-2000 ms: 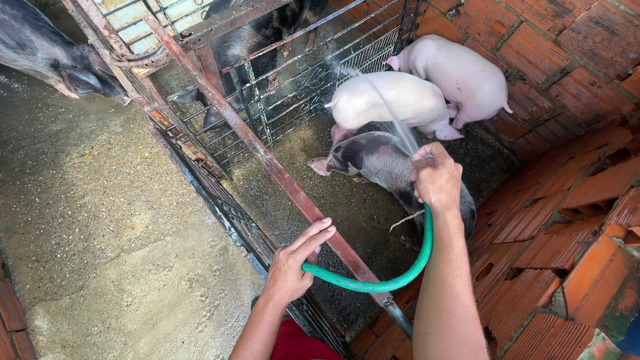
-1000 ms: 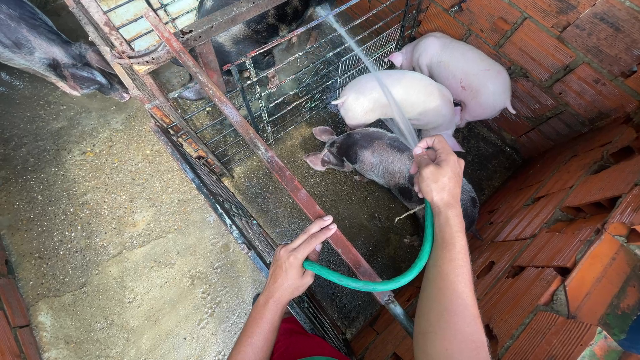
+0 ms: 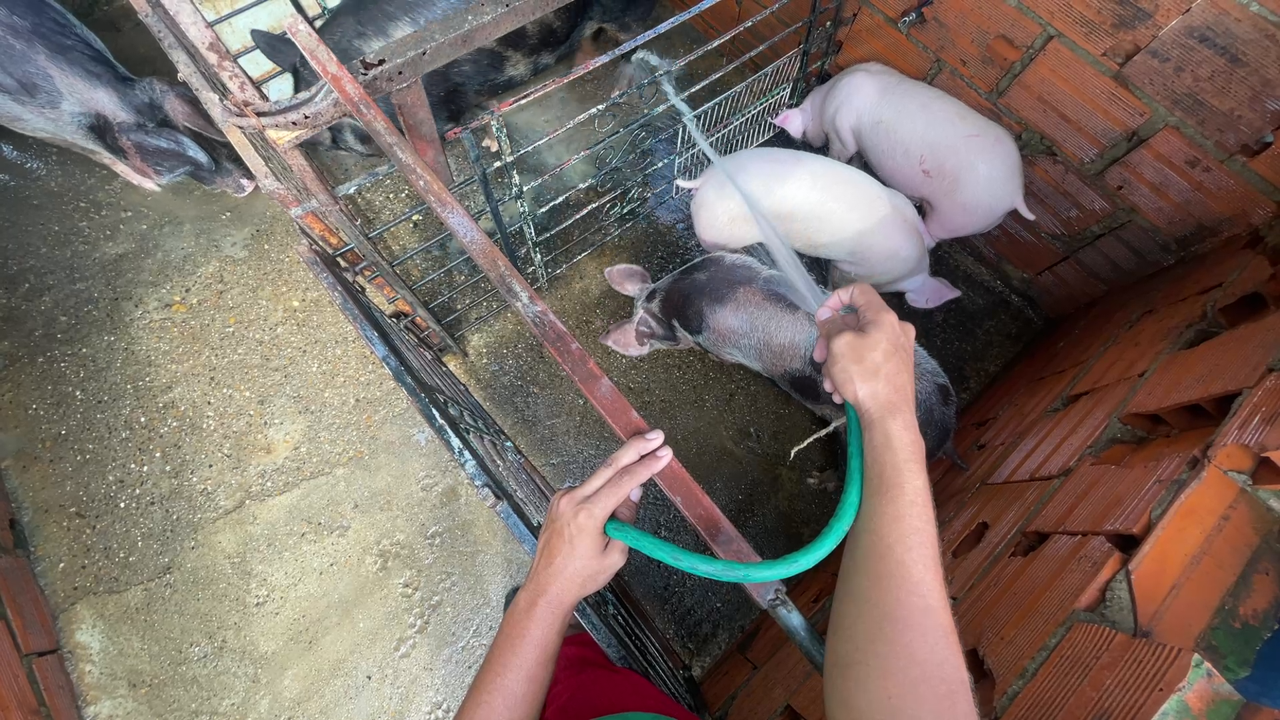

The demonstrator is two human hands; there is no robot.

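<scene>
My right hand (image 3: 866, 348) is closed around the end of a green hose (image 3: 760, 568), and a water jet (image 3: 745, 195) sprays from it up and to the left, across the pen. My left hand (image 3: 592, 520) rests against the rusty metal bar (image 3: 545, 325), with the hose looping out from under its fingers. Below the jet lies or stands a dark spotted pig (image 3: 745, 315), its head to the left. Two pale pigs, one in the middle (image 3: 820, 212) and one behind it (image 3: 925, 140), are close together by the brick wall.
Metal railings (image 3: 600, 150) separate this pen from another with a large dark pig (image 3: 480, 70). Another dark pig (image 3: 110, 110) is at the upper left above the wet concrete floor (image 3: 240, 440). Rough brick walls (image 3: 1090, 450) close in the right side, with some broken bricks.
The water jet first swung from near the middle pale pig up to the railings, and its far end now lands by the railings. The spotted pig's head has shifted slightly. Both hands have stayed in place.
</scene>
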